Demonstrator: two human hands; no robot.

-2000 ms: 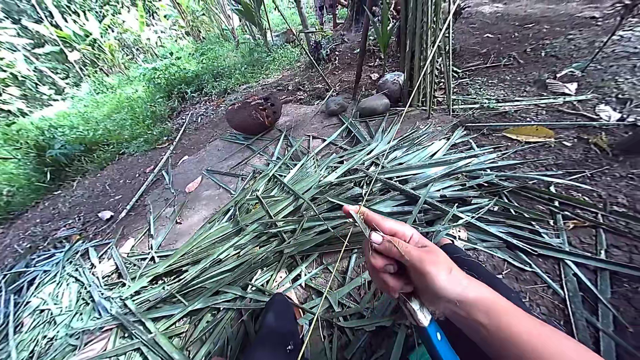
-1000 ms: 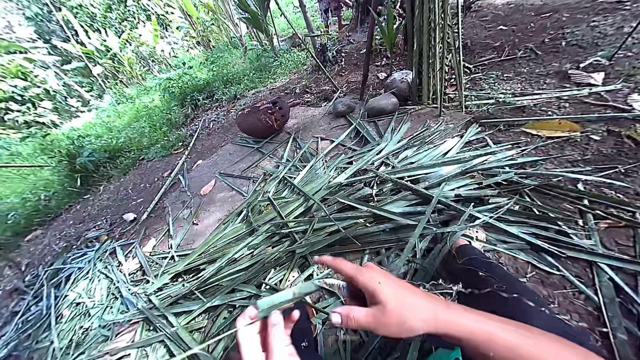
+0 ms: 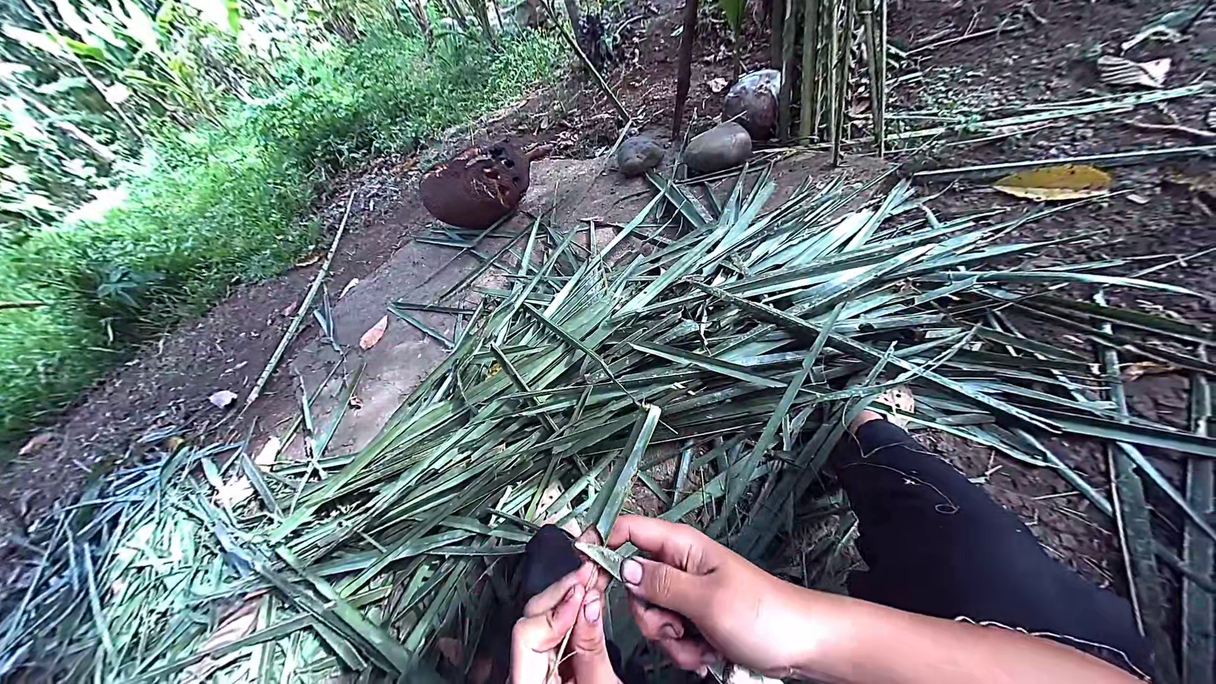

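Observation:
Near the bottom middle, my left hand (image 3: 562,627) pinches the base of a green palm leaflet (image 3: 627,470) between thumb and fingers. Beside it, my right hand (image 3: 708,594) holds a small knife by its handle, mostly hidden by the fingers, and its short blade (image 3: 603,559) lies against the leaflet's lower end. The leaflet's upper part points up and away from both hands. A large heap of cut green leaf strips (image 3: 665,351) spreads under and beyond the hands.
A rusty, holed metal pot (image 3: 475,185) lies on a flat stone slab (image 3: 408,275). Behind the heap are rounded stones (image 3: 719,147) and upright stalks (image 3: 807,76). My dark-trousered leg (image 3: 959,541) extends at the right. A thin stick (image 3: 302,304) lies at the left.
My left hand, not seen two seconds ago, is now beside the right. The leaflet, lying sideways between the hands one second ago, now points upward, and the hands are closer together.

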